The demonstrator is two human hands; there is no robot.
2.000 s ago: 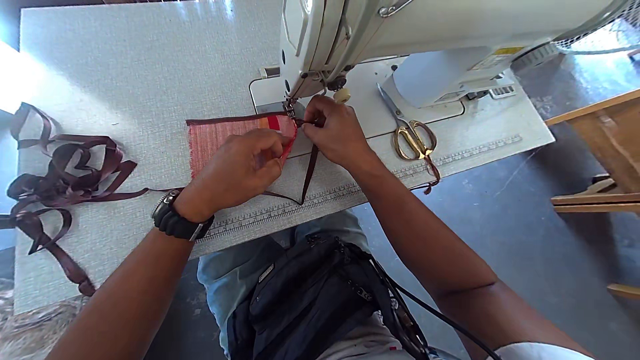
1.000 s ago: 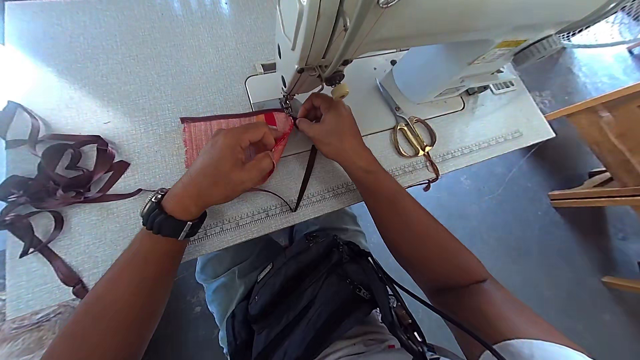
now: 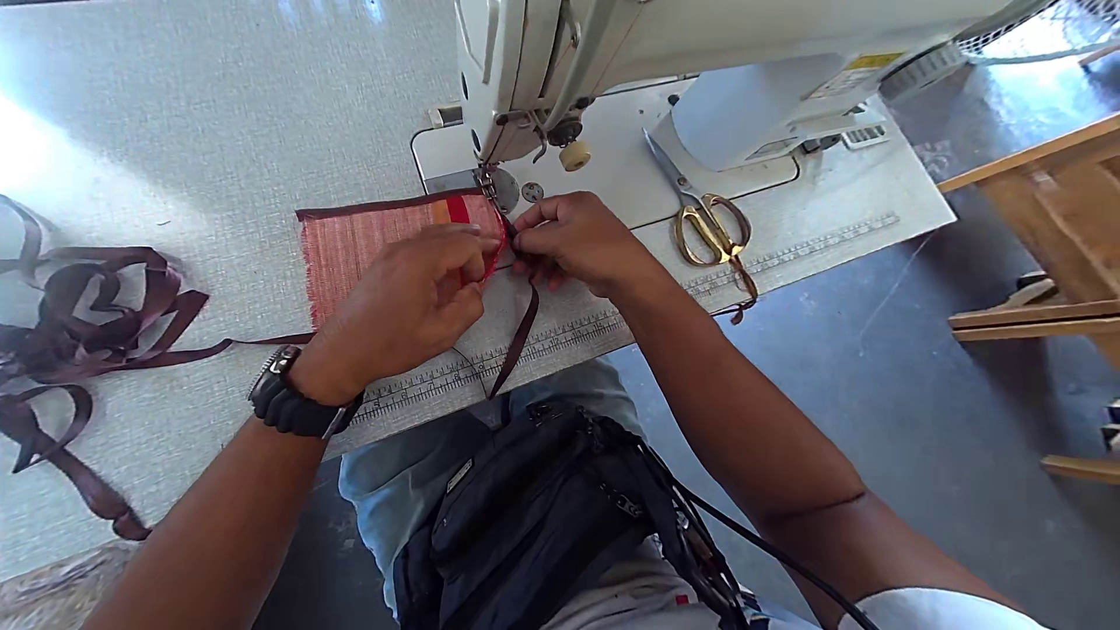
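A pink woven fabric piece (image 3: 350, 254) with a red stripe and dark binding along its top edge lies on the table, its right corner at the presser foot (image 3: 486, 179) of a white sewing machine (image 3: 516, 79). My left hand (image 3: 402, 297) rests over the fabric's right part, thumb and fingers bent near its edge; whether it pinches the cloth is unclear. My right hand (image 3: 573, 241) pinches the dark brown binding tape (image 3: 518, 337) just right of the fabric edge. The tape hangs below those fingers to the table's front edge.
Gold-handled scissors (image 3: 713, 229) lie right of my right hand. A tangled heap of brown tape (image 3: 96, 306) spreads at the left. A printed ruler strip (image 3: 437, 378) runs along the front edge of the table (image 3: 219, 114). Wooden furniture (image 3: 1050, 219) stands at the right.
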